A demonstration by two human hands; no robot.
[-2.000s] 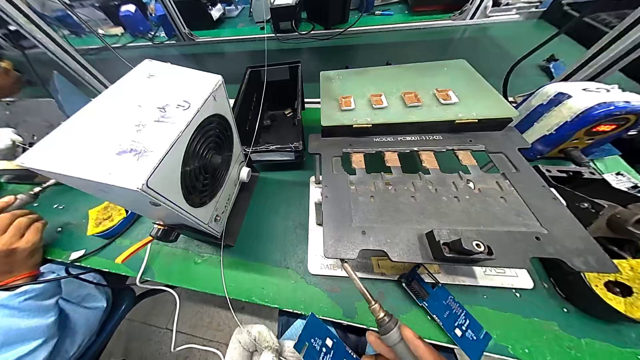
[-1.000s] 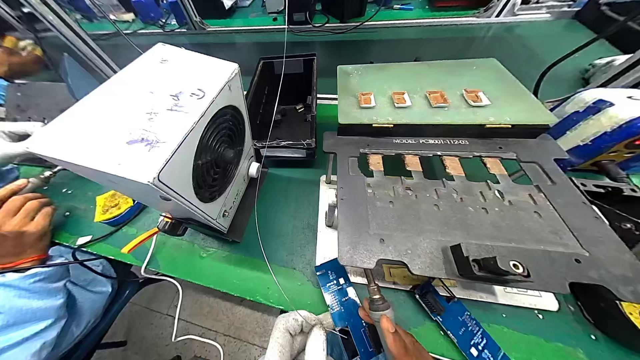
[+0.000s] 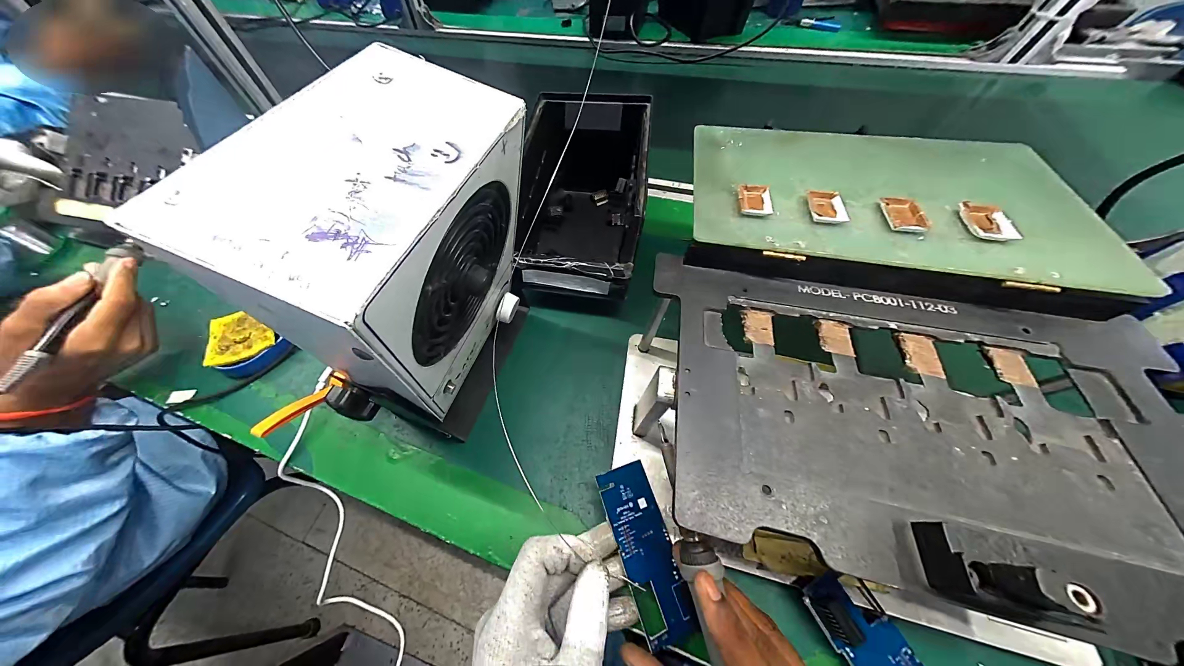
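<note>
At the bottom centre my left hand, in a pale work glove, pinches a thin solder wire that runs down from the top of the view. Beside those fingers stands a blue printed circuit board, its lower part partly hidden. My bare right hand grips a soldering iron by its handle, against the right side of the board; the iron's tip is hidden. A second blue circuit board lies to the right of this hand, below the edge of a dark fixture plate.
A dark metal fixture with a green hinged lid fills the right. A white fan unit, a black bin and a yellow sponge stand left of it. At far left, a co-worker's hand holds a tool.
A blue board has come up between my hands, and my left hand is closer to it. The right hand with the iron has moved from the fixture's lower edge to the board.
</note>
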